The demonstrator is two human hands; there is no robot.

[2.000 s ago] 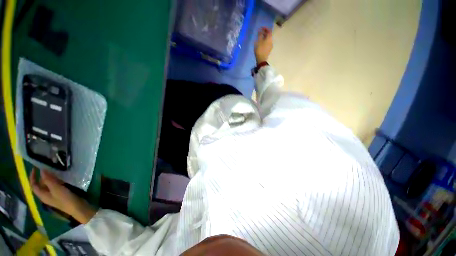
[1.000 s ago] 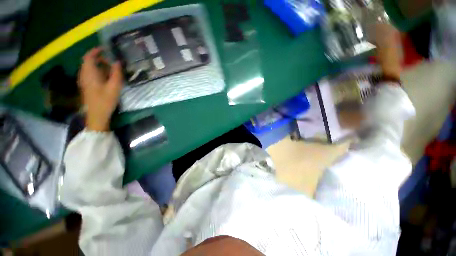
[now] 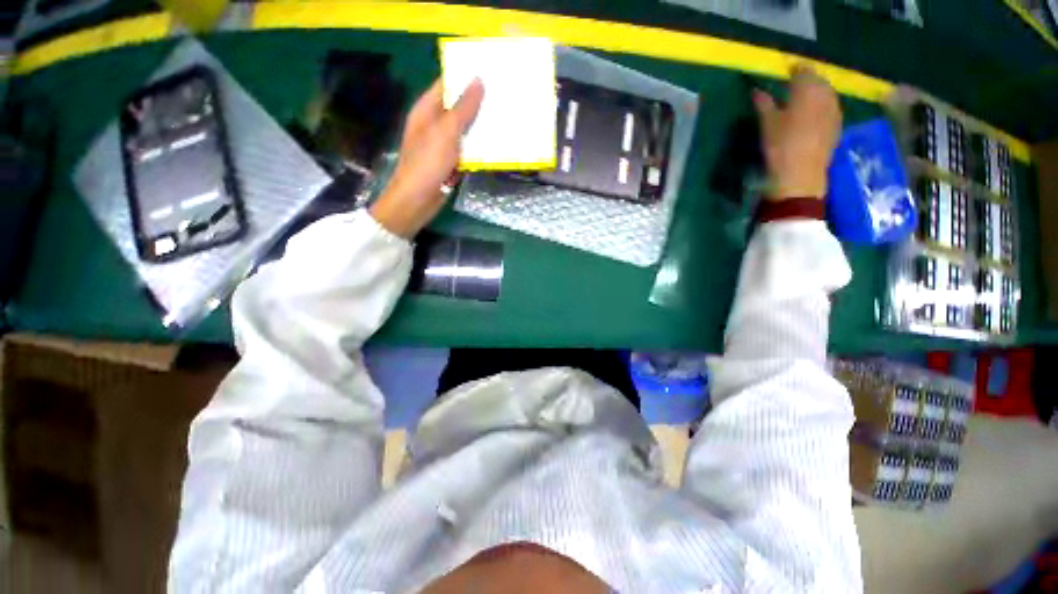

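My left hand (image 3: 427, 153) holds a battery (image 3: 508, 107), white face up with yellow edges. The battery is over the left end of a phone housing (image 3: 615, 142) and hides that part. The housing, grey with a black rim and white strips, lies on bubble wrap (image 3: 569, 223). My right hand (image 3: 801, 137), with a dark red wrist strap (image 3: 791, 209), is over the mat beside small black sheet pieces (image 3: 740, 157). Its thumb and fingers are apart and nothing shows in them.
Another housing (image 3: 183, 163) lies on bubble wrap at the left. Dark film sheets (image 3: 462, 269) lie near the front edge. A blue parts bin (image 3: 864, 180) and a battery tray (image 3: 954, 221) are at the right. More battery trays (image 3: 922, 435) and a carton (image 3: 104, 453) are below bench level.
The view has swung and levelled. My left hand, empty beside the housing before, now holds the battery over it. My right hand has come from the far right onto the mat.
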